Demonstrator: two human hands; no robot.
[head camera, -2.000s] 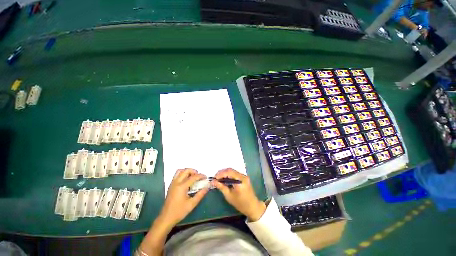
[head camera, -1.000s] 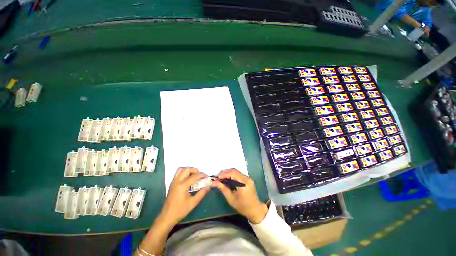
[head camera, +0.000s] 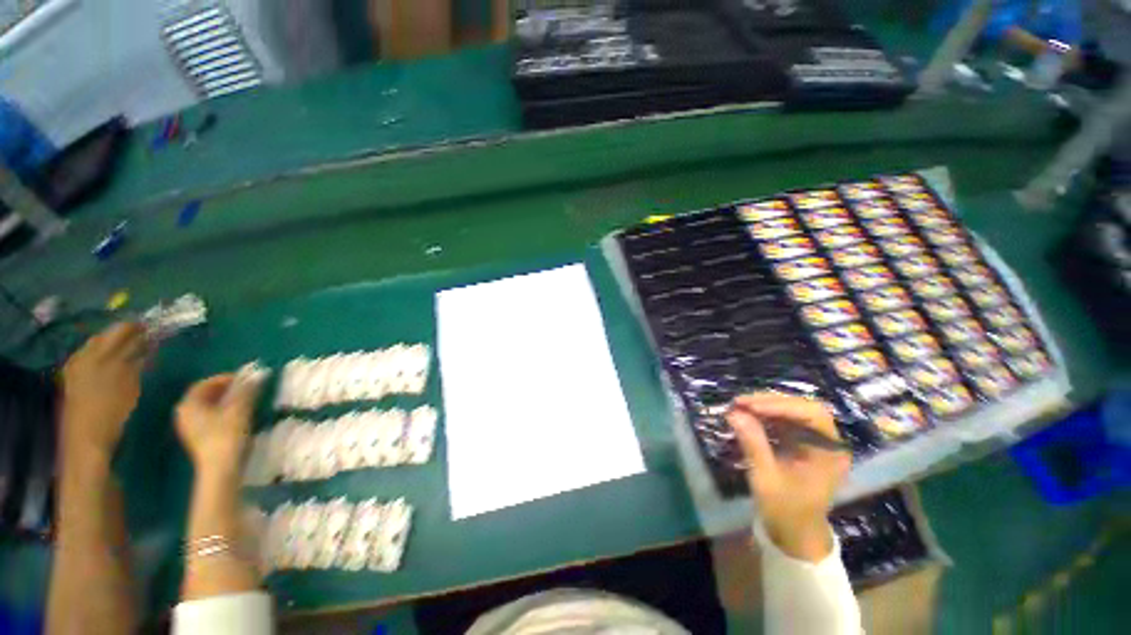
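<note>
White housings stand in three rows, top (head camera: 356, 376), middle (head camera: 354, 444) and bottom (head camera: 341, 535), on the green bench at left. My left hand (head camera: 220, 416) is at the left end of the top row, blurred, with a small white housing (head camera: 252, 375) at its fingertips. My right hand (head camera: 790, 449) is over the lower left of the black blister tray (head camera: 713, 292), closed on a slim dark tool (head camera: 809, 434). Printed-face parts (head camera: 819, 290) fill the tray's right side. The white paper (head camera: 537, 387) lies between my hands.
Another person's bare hand (head camera: 109, 360) reaches in at far left beside small white housings (head camera: 176, 314). Stacked black trays (head camera: 695, 68) stand on the far bench. An open carton (head camera: 878, 536) is below the tray. A raised green strip (head camera: 496, 180) crosses behind.
My hands have parted: the left moved to the housing rows, the right over the tray with the tool. Another person's hand has come in at left. The view has shifted.
</note>
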